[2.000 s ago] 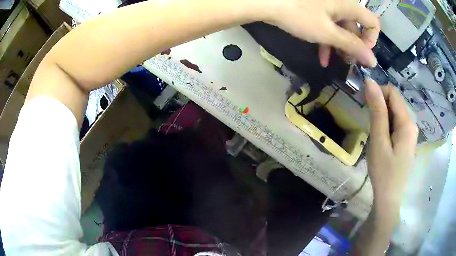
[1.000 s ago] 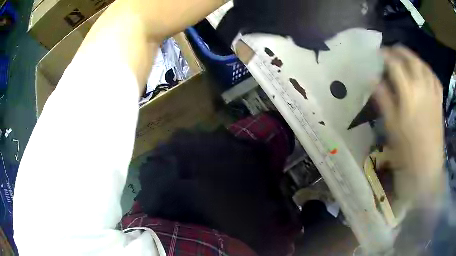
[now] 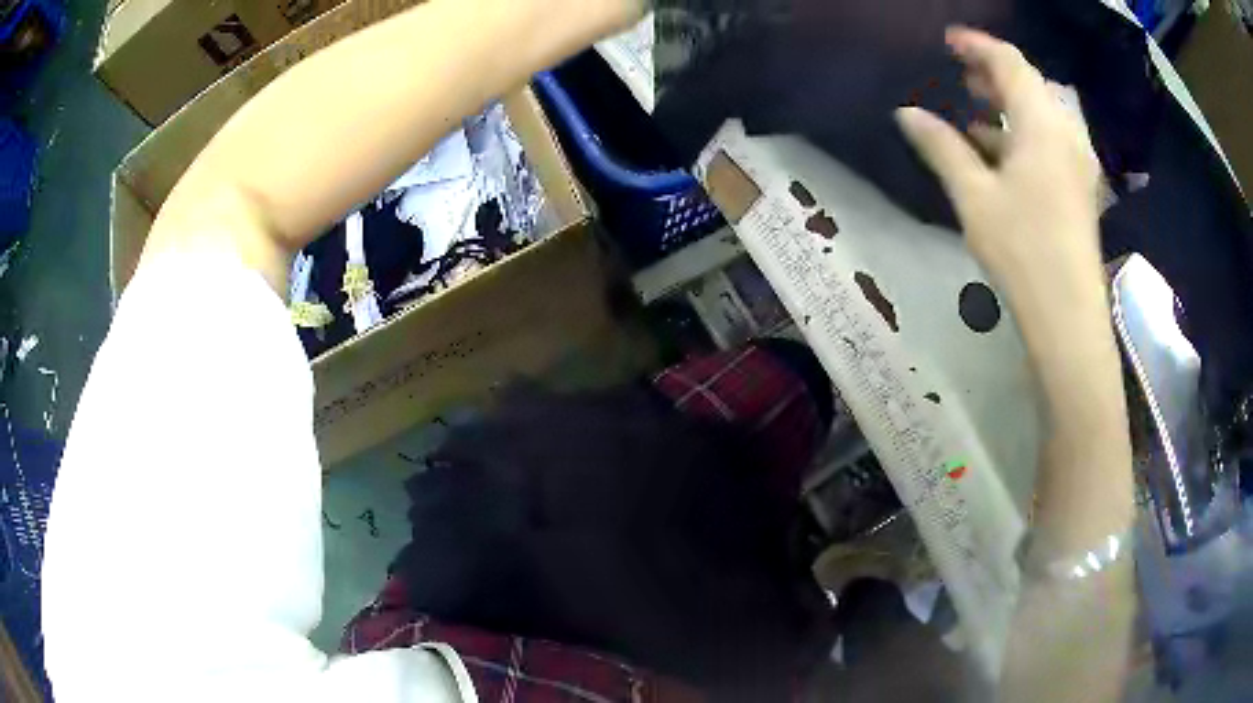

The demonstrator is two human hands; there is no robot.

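Black fabric pieces [image 3: 825, 69] lie across the far part of the worn white table [image 3: 879, 234]. My right hand [image 3: 1024, 158] is over them, thumb and fingers apart, with nothing seen held. My left forearm reaches to the top edge; my left hand is cut off beyond it. A black work pile [image 3: 605, 522] rests on my lap over plaid clothing. A shiny white-and-metal machine part [image 3: 1161, 371] shows right of my right wrist. The needle area cannot be made out.
An open cardboard carton [image 3: 454, 343] at the left holds white and black pieces with ties. A blue perforated plastic basket [image 3: 673, 206] is between carton and table. A further carton [image 3: 165, 55] stands at the upper left. A printed ruler runs along the table edge [image 3: 852, 385].
The view has swung left, away from the pale yellow machine opening. My left hand has left the picture at the top. My right hand has moved up over the black pieces, its fingers spread.
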